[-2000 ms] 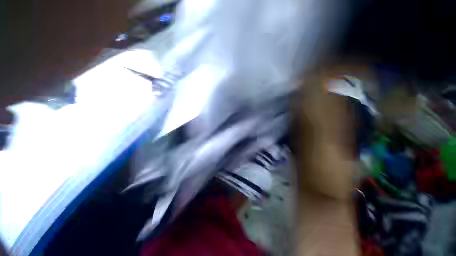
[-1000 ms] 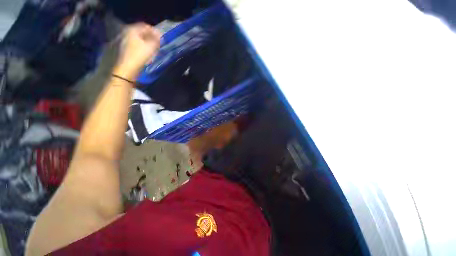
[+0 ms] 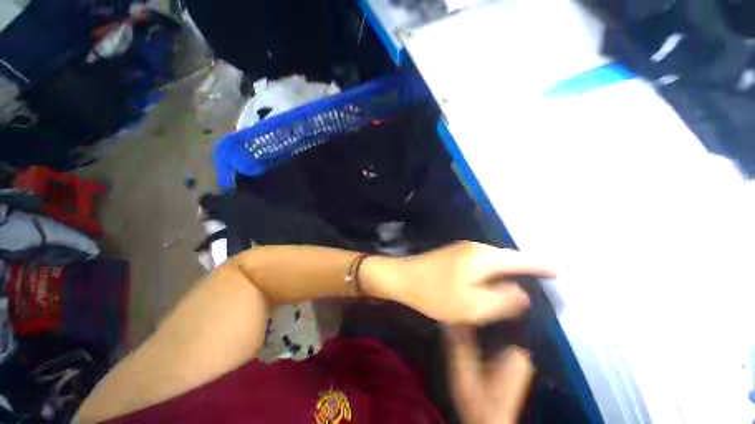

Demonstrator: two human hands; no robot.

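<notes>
My left hand (image 3: pixel 472 286) reaches across from the left to the table's front edge. One finger points over the edge and the others look bent; nothing can be made out in it. My right hand (image 3: pixel 490 377) is blurred, just below the left one, and whether it holds anything cannot be told. A dark area lies between the hands. The blue plastic basket (image 3: pixel 310 124) stands left of the table, with black cloth (image 3: pixel 331 186) in and over it. White and black pieces (image 3: pixel 217 240) hang at its near left side.
The white table (image 3: pixel 530 141) with a blue edge runs down the right, overexposed. Dark cloth (image 3: pixel 704 74) lies at its far right. A red crate (image 3: pixel 62 195) and piled garments (image 3: pixel 41 240) are on the left. Scraps (image 3: pixel 291 331) litter the floor.
My left hand has come from above the basket to the table edge, and the basket shows more openly. My right hand has come into view. The camera view has shifted.
</notes>
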